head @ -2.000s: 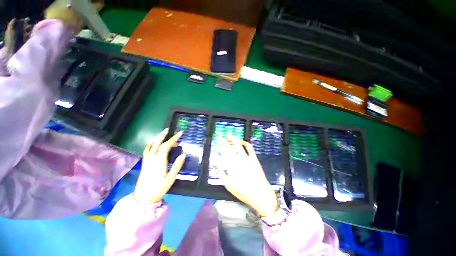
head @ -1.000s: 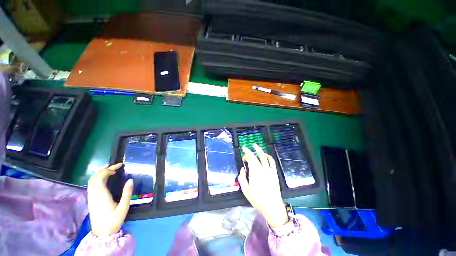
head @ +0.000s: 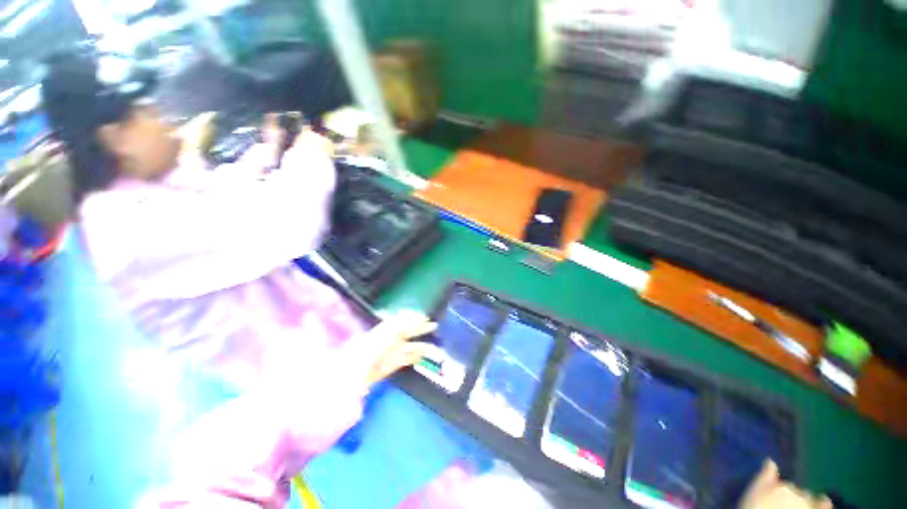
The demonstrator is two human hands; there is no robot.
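Observation:
A black foam tray (head: 537, 398) in front of me holds a row of several smartphones. The leftmost phone (head: 465, 333), the middle phone (head: 585, 403) and the others show dark blue screens, some with red and green marks at the lower edge. My left hand (head: 400, 343) rests at the left end of the tray, beside the leftmost phone; its fingers look bent and the picture is blurred. My right hand (head: 781, 492) is at the lower right, over the bottom of the rightmost phone (head: 748, 442), partly cut off by the picture's edge.
A person in a pink smock (head: 209, 234) sits at the left beside another foam tray (head: 383, 234). An orange-brown board (head: 477, 189) bears a dark phone (head: 548, 217). A narrow board (head: 686, 298) holds a pen and a green block (head: 846, 344). Stacked foam trays (head: 736, 199) stand behind.
The view has swung left and up, showing the neighbour. My right hand has moved from the fourth phone to the rightmost one. Green rows on the fourth screen have given way to dark blue.

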